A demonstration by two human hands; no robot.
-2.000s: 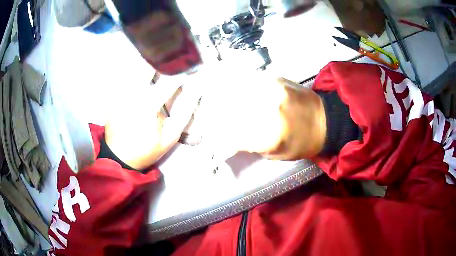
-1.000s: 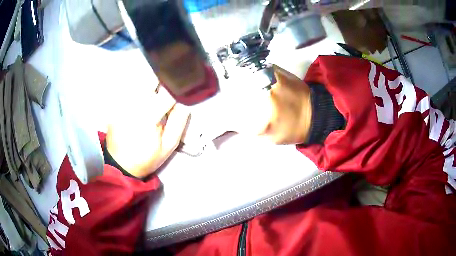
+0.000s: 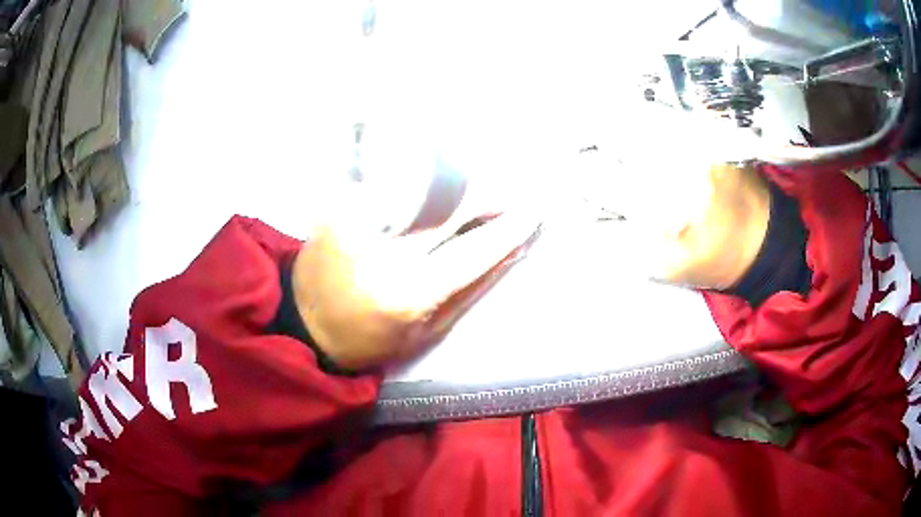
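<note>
The lamp glare bleaches the middle of the white machine table (image 3: pixel 606 323), and no cloth edge can be made out clearly there. My left hand (image 3: pixel 389 283) lies on the left of the glare, fingers stretched towards the centre; whether it holds cloth cannot be told. My right hand (image 3: pixel 712 227) is to the right, just below the presser foot and needle area (image 3: pixel 722 91); its fingers are lost in the glare. A curved shiny metal bar (image 3: pixel 848 151) passes above my right wrist.
Taupe and brown cut pieces (image 3: pixel 86 111) are piled at the left table edge. A grey ruler band (image 3: pixel 566 394) runs along the front edge. A brown fabric piece (image 3: pixel 843 113) lies at the upper right. Beige cloth (image 3: pixel 755 416) shows below my right sleeve.
The view has shifted, so the needle area now appears further right. The dark red machine head has left the middle of the view. My hands are further apart, the left one lying flatter.
</note>
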